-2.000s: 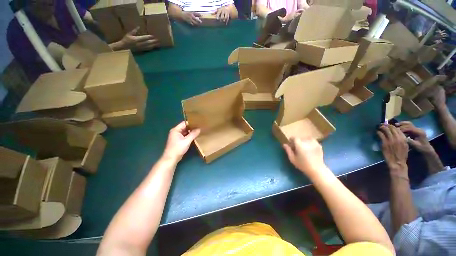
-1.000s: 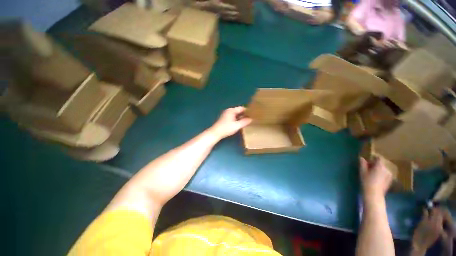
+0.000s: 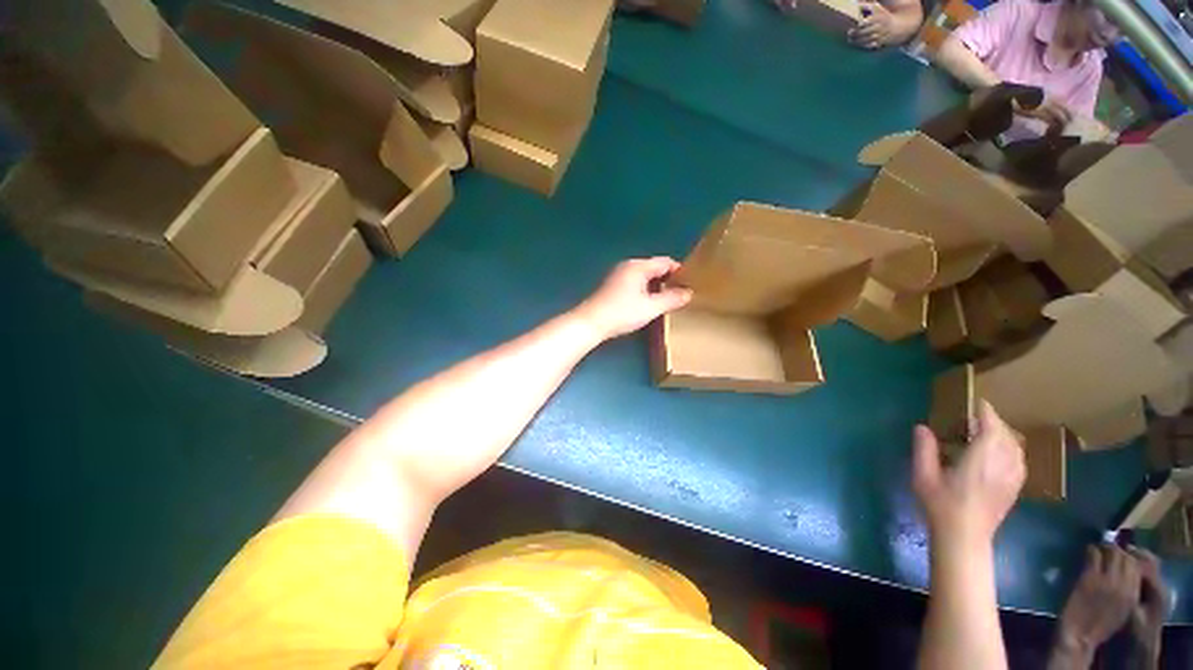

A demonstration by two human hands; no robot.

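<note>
An open mailer box [image 3: 735,351] sits on the table in front of me, its lid raised and leaning back. My left hand [image 3: 639,299] grips the left end of this box between thumb and fingers, where lid and tray meet. A second open mailer box [image 3: 1043,458] stands to the right with its lid upright. My right hand [image 3: 971,471] is at the left part of its tray, fingers at the wall and thumb apart. Whether the fingers grip the wall I cannot tell.
Stacked boxes [image 3: 216,216] with lobed lids stand at the left. Taller closed boxes [image 3: 536,66] stand behind them. More open boxes [image 3: 975,282] cluster at the right. Another person's hands [image 3: 1109,589] are at the lower right; people sit across the green table [image 3: 589,445].
The view has swung left, so the boxes appear further right. The box in my left hand has turned to face me more squarely. My right hand stays by the right box, its thumb now apart.
</note>
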